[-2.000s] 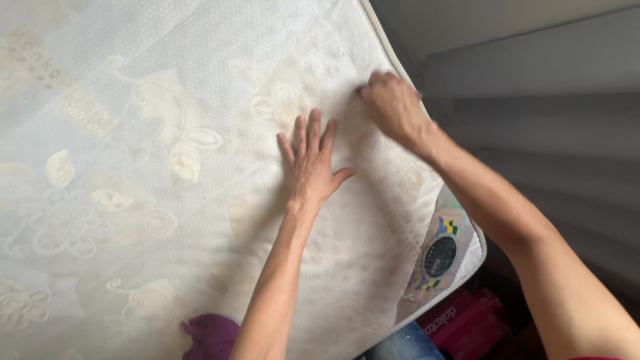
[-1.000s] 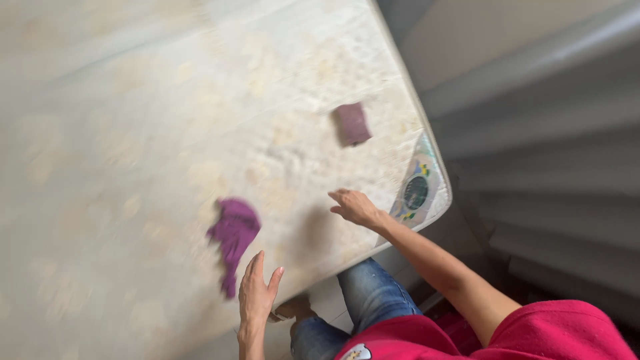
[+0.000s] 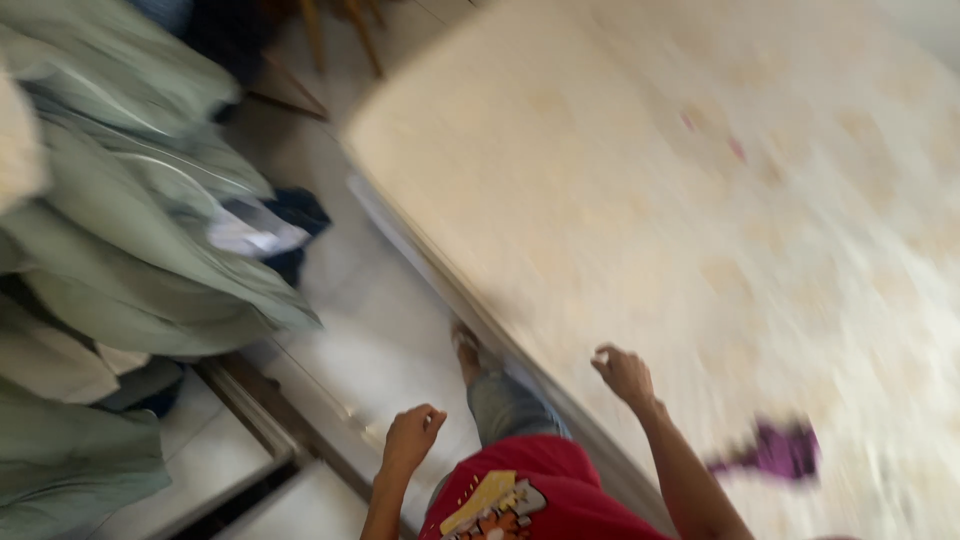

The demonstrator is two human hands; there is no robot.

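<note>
My left hand (image 3: 412, 435) hangs over the tiled floor beside the mattress, with its fingers loosely curled and nothing seen in it. Above the near edge of the patterned cream mattress (image 3: 570, 202) is my right hand (image 3: 626, 375), also loosely curled and with no object visible in it. A crumpled purple cloth (image 3: 784, 450) lies on the mattress, to the right of my right forearm. Two small pink marks or bits show farther up on the mattress. The view is blurred.
Green fabric (image 3: 150, 225) hangs or lies in folds at the left, with white and dark blue cloth (image 3: 259, 229) by it. Below it a brown frame (image 3: 255, 405) stands on the white floor tiles (image 3: 360, 300). Wooden furniture legs (image 3: 360, 37) stand at the top.
The view has swung left to the floor and green fabric. Two seconds ago both hands were on the mattress; now they are off its surface. The purple block seen one second ago is out of view.
</note>
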